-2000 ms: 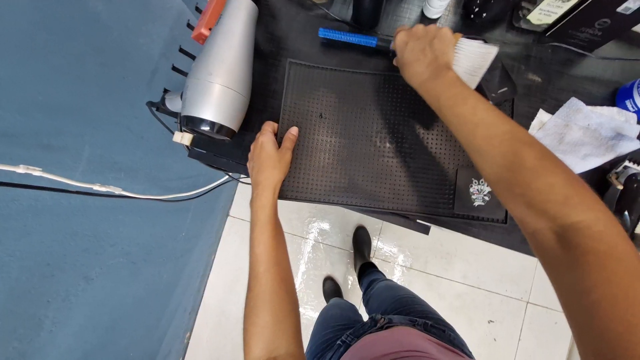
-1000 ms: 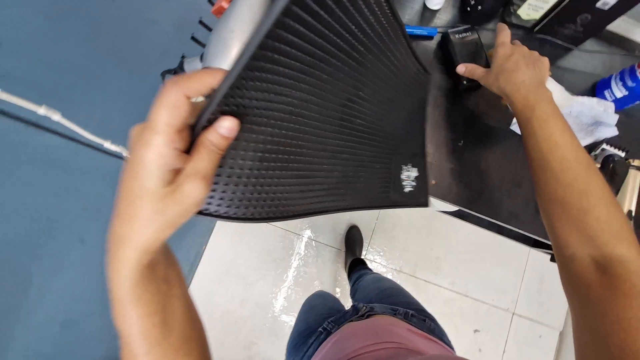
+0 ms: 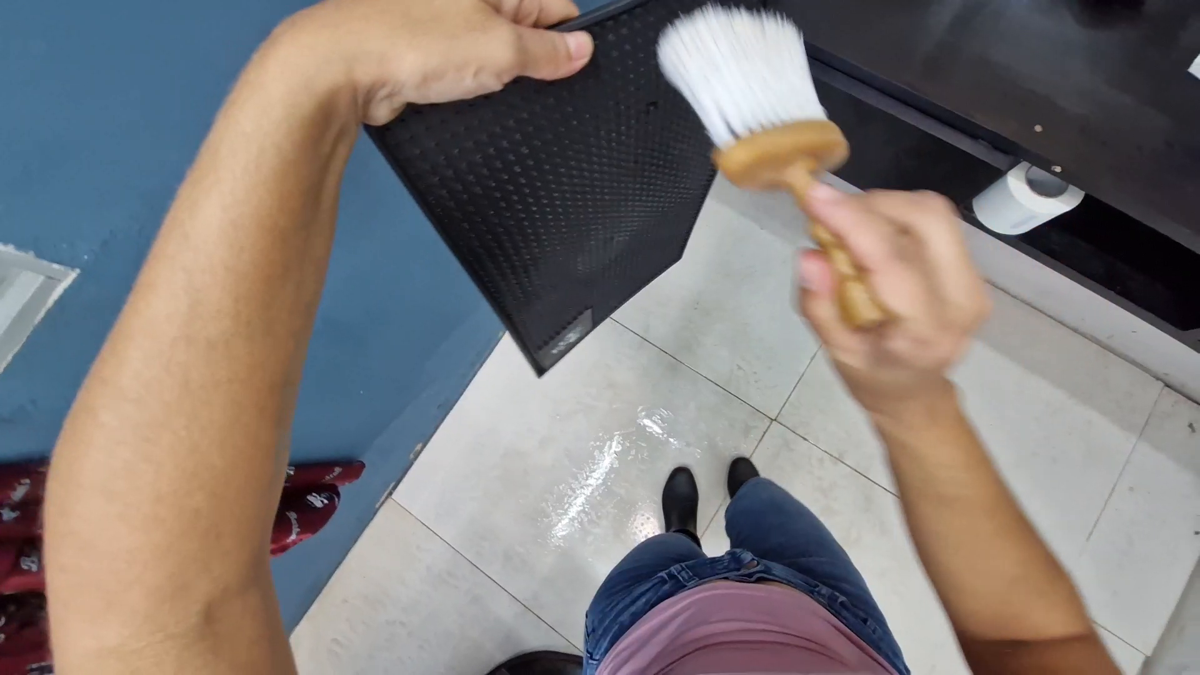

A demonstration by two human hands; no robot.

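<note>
My left hand grips the upper edge of a black rubber mat, which hangs tilted over the floor, its studded face toward me and a small emblem near its lowest corner. In my right hand is the handle of a neck duster brush with a wooden ferrule and white bristles. The bristles point up and lie in front of the mat's right part; whether they touch it I cannot tell. My left fingers are partly hidden behind the mat.
A dark counter runs along the upper right, with a white paper roll on a shelf beneath it. The blue wall stands at left, where dark red printed fabric hangs. My feet are on the tiled floor.
The mat, flat on the counter two seconds ago, is now lifted and held off it. My right hand, at a black item on the counter one second ago, now holds the brush. The view has shifted.
</note>
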